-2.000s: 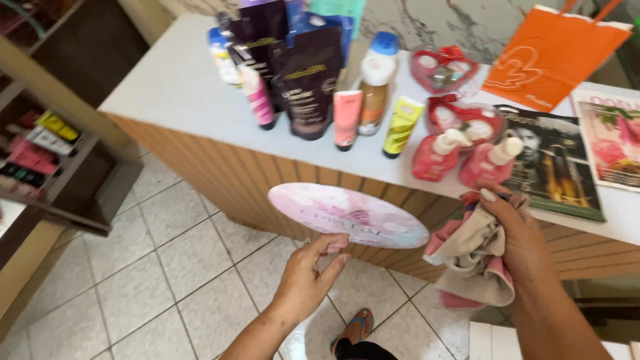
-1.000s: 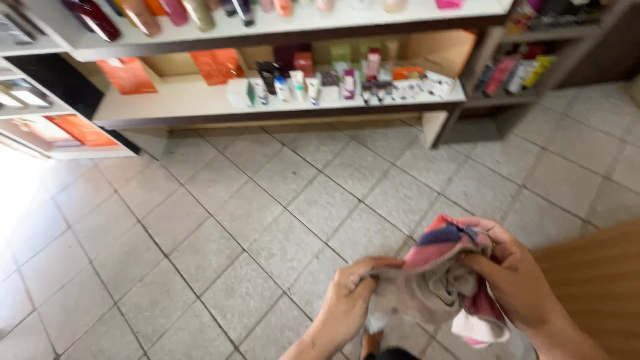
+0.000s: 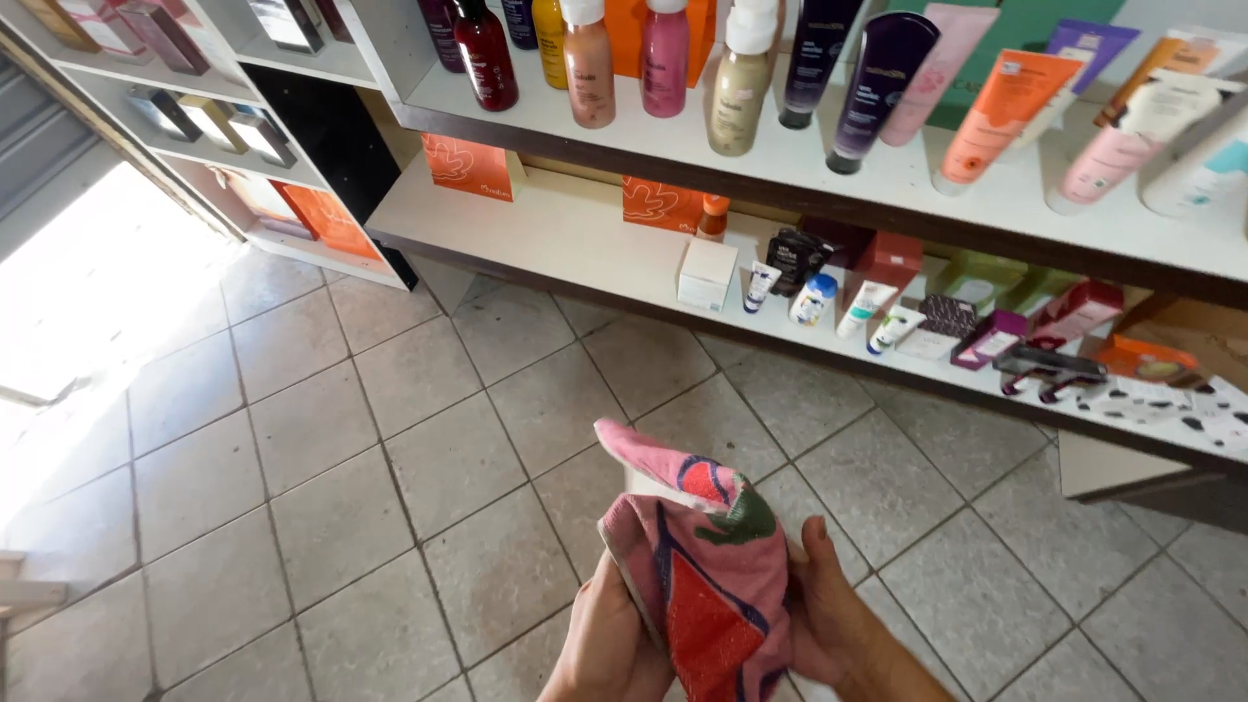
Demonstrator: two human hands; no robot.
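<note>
A pink cloth (image 3: 721,585) with red, green and dark blue patterning hangs folded between my two hands, low in the middle of the head view. My left hand (image 3: 609,629) grips its left edge, the fingers partly hidden behind the fabric. On the other side my right hand (image 3: 838,609) holds the cloth, thumb pointing up and fingers largely covered by it. Both hands are over the tiled floor, in front of the shelves and touching none of the products.
An upper shelf (image 3: 585,146) carries pump bottles and tubes, among them an orange tube (image 3: 1009,117). Below it, a lower shelf (image 3: 546,234) bears small boxes, tubes and orange paper bags. Perfume boxes stand in a shelf unit (image 3: 331,180) at left, beside a bright doorway.
Two seconds ago the cloth was bunched in my right hand beside a counter; now both hands hold it, with its patterned side showing. The view has swung to the shelves and come nearer them.
</note>
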